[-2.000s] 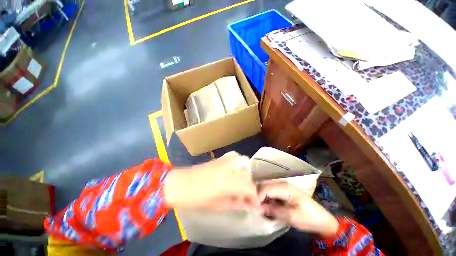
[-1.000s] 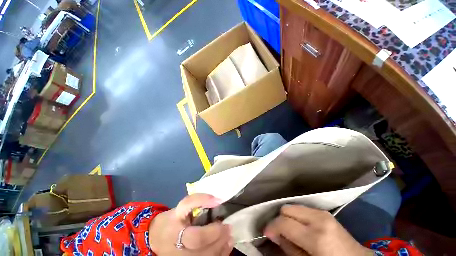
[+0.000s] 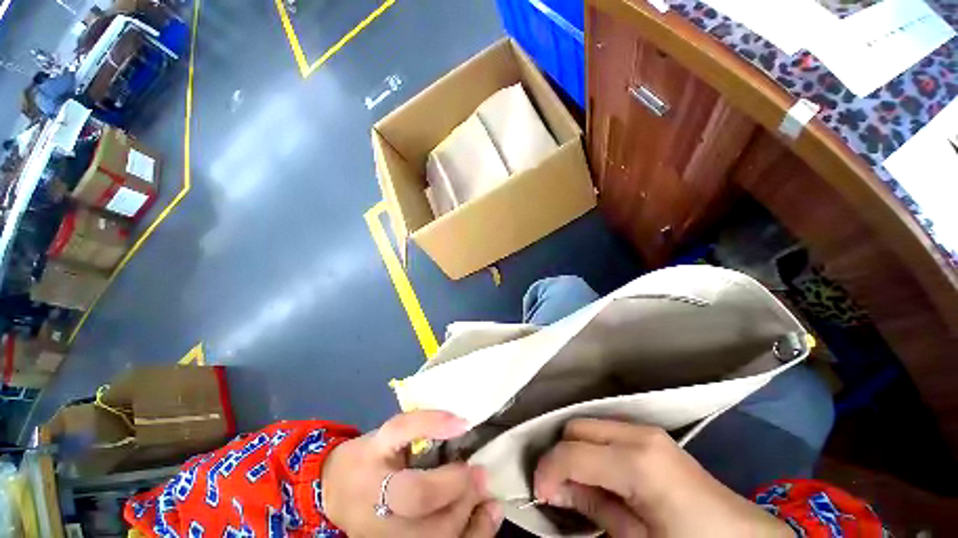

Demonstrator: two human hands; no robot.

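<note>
The beige handbag (image 3: 546,363) lies across my lap with its mouth open towards me. Its edges show thin yellow parts. A small dark metal ring (image 3: 784,348) sits at the right corner of the mouth. My left hand (image 3: 425,473), with a ring on one finger, pinches the bag's left end and near edge. My right hand (image 3: 630,473) holds the near panel at the mouth, with fingertips bent over the edge. A small thin pale thing shows at the right fingertips; I cannot tell what it is. The fingers hide the worked spot.
An open carton (image 3: 502,218) holding folded beige bags (image 3: 488,147) stands on the floor ahead. A blue crate (image 3: 546,42) is behind it. A wooden desk (image 3: 672,137) with leopard-print cloth and white papers (image 3: 888,47) curves along the right. A brown box (image 3: 173,408) is at the left.
Two seconds ago the bag was lower and both hands were together at its mouth. Since then the bag has opened wide and the view has shifted. Over the last second, my right fingers have moved slightly left.
</note>
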